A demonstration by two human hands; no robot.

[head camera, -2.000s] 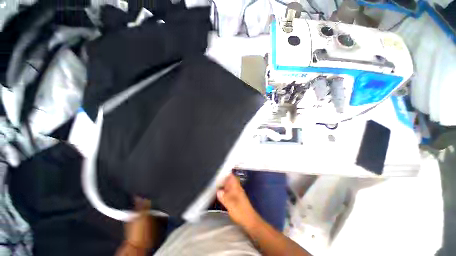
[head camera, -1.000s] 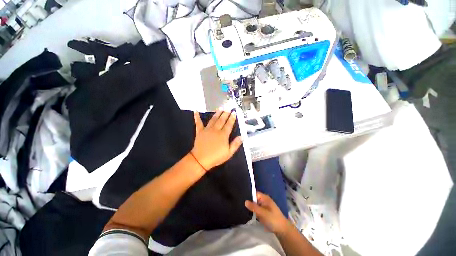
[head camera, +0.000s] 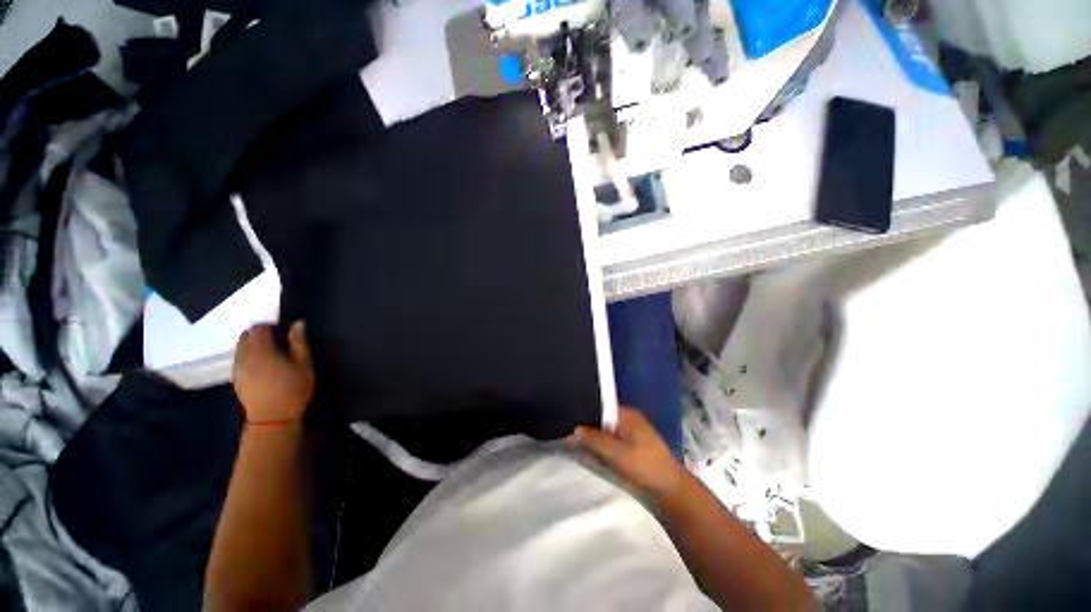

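Observation:
A black panel [head camera: 443, 263] lies in front of me, with a white panel [head camera: 595, 263] showing as a narrow strip along its right edge and lower edge. The top right corner is at the needle area [head camera: 572, 102] of the overlock machine [head camera: 670, 72]. My left hand [head camera: 275, 373] grips the panel's left edge at the table front. My right hand [head camera: 628, 448] holds the lower right corner, thumb on top, below the table edge.
A stack of black panels [head camera: 239, 144] lies behind left. A smartphone [head camera: 855, 165] lies right of the machine. A large white pile [head camera: 957, 371] and thin white trimmings [head camera: 772, 508] are right, below the table. Crumpled white-and-grey pieces [head camera: 78, 239] are at far left.
My left hand has moved from flat near the needle to the panel's left edge. My right hand still holds the lower right corner. The panel lies straighter, and the view has shifted closer and lower.

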